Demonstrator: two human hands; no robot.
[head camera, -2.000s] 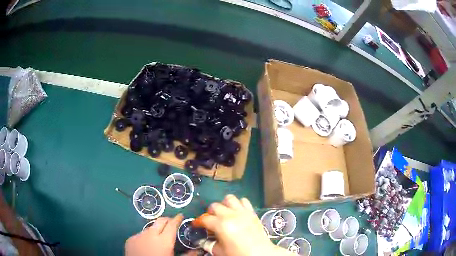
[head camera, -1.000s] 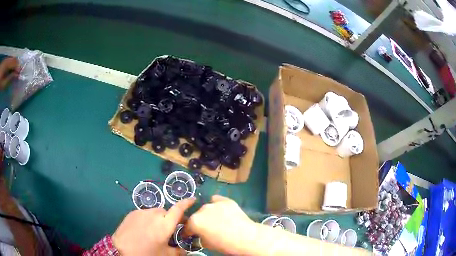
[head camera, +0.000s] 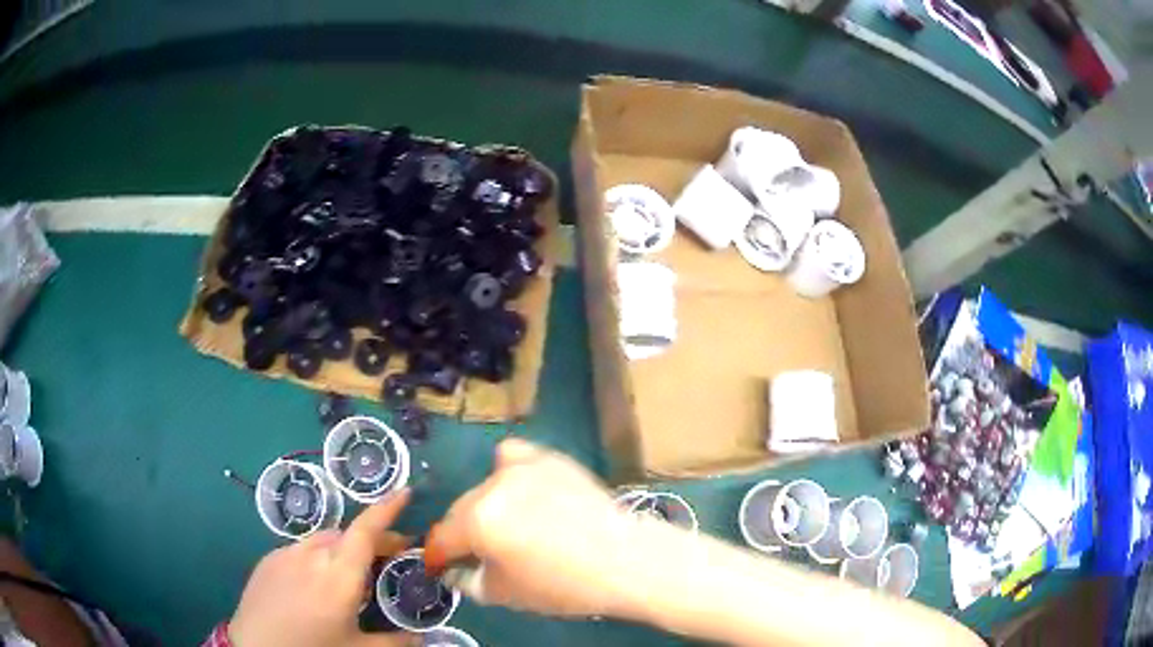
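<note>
A white housing (head camera: 417, 589) with a dark centre stands on the green bench at the bottom. My left hand (head camera: 304, 588) is at its left side, index finger raised, and seems to steady it. My right hand (head camera: 531, 525) grips an orange-handled tool (head camera: 436, 552) over the housing's right rim; the tip is hidden. Two more white housings (head camera: 300, 498) (head camera: 367, 459) with dark centres stand behind my left hand, a thin dark red wire beside them. Part of another housing (head camera: 449, 638) shows at the bottom edge.
A shallow cardboard tray (head camera: 531, 367) heaped with black parts is ahead. An open cardboard box (head camera: 746, 442) holds white housings. More housings (head camera: 803, 512) stand in front of it. A motor pile (head camera: 967, 442), printed sheets (head camera: 1049, 474) and a blue plastic bin (head camera: 1123, 442) are at right.
The view has shifted, so the tray and box sit further left. The orange grip, hidden a second ago, shows again in my right hand. Another person's hand at far left is out of view.
</note>
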